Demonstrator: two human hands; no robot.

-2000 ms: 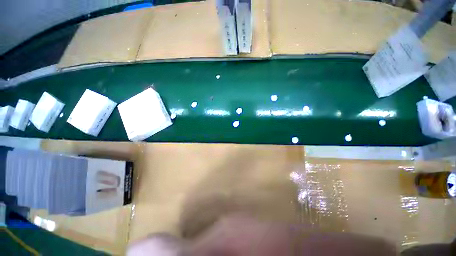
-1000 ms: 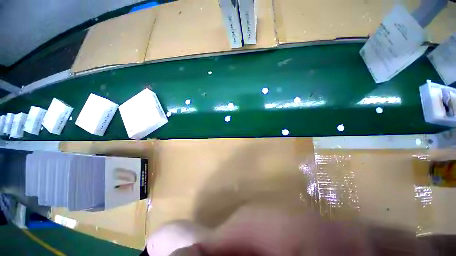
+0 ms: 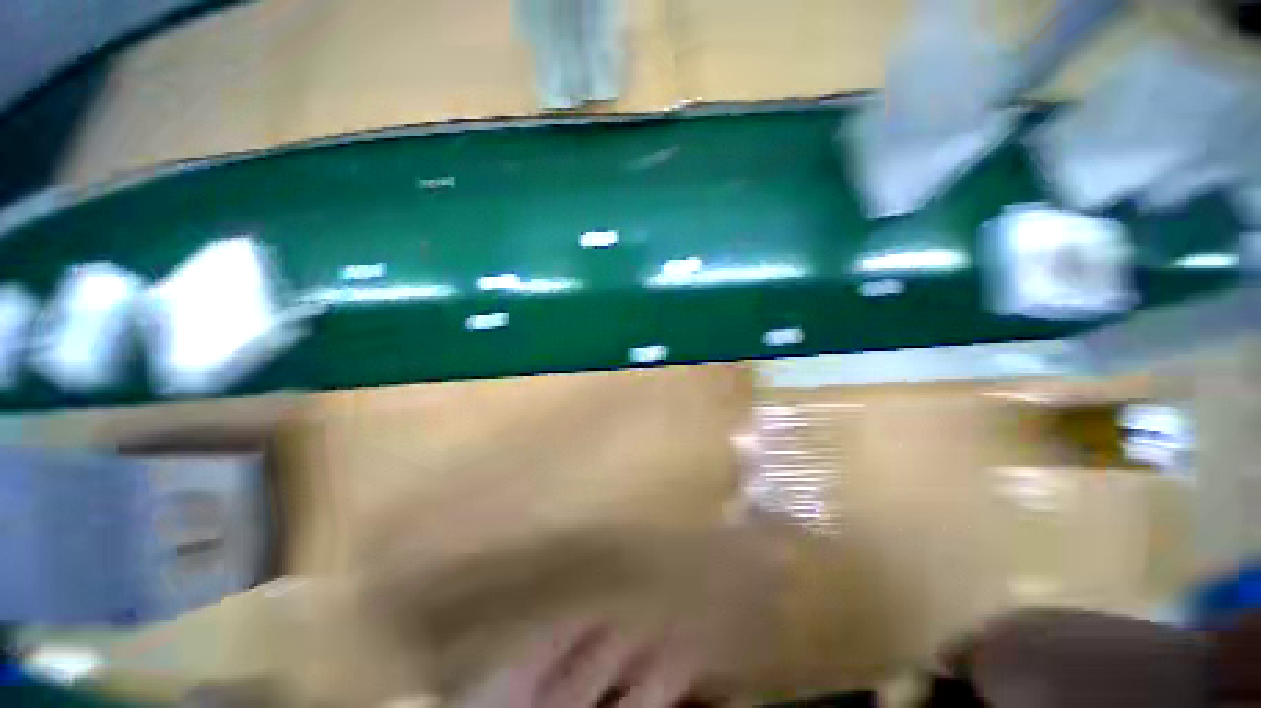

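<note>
The view is strongly blurred. My left hand (image 3: 595,671) shows at the bottom centre, cut off by the frame edge; only some fingers are seen and whether it holds anything cannot be told. A dark, blurred shape at the lower right seems to be my right hand (image 3: 1086,657), also cut off, its fingers not readable. A white open tray (image 3: 1062,263) stands on the green conveyor belt (image 3: 415,221) at the right. White closed boxes (image 3: 215,315) stand at the belt's left. The sleeve stack (image 3: 83,533), with a picture on its end face, lies at the left of the near ledge.
Thin pale sheets (image 3: 933,118) stand tilted behind the tray. A narrow upright pair of pale pieces (image 3: 570,49) stands on the far cardboard ledge. Small white bits lie scattered on the belt. A gold-brown can (image 3: 1099,432) and shiny tape (image 3: 802,463) are on the near ledge. Something blue (image 3: 1231,595) shows lower right.
The view has swung right, so boxes, stack and tray sit further left in the picture. The large blurred hand at the bottom now shows only fingers; a dark shape appears lower right.
</note>
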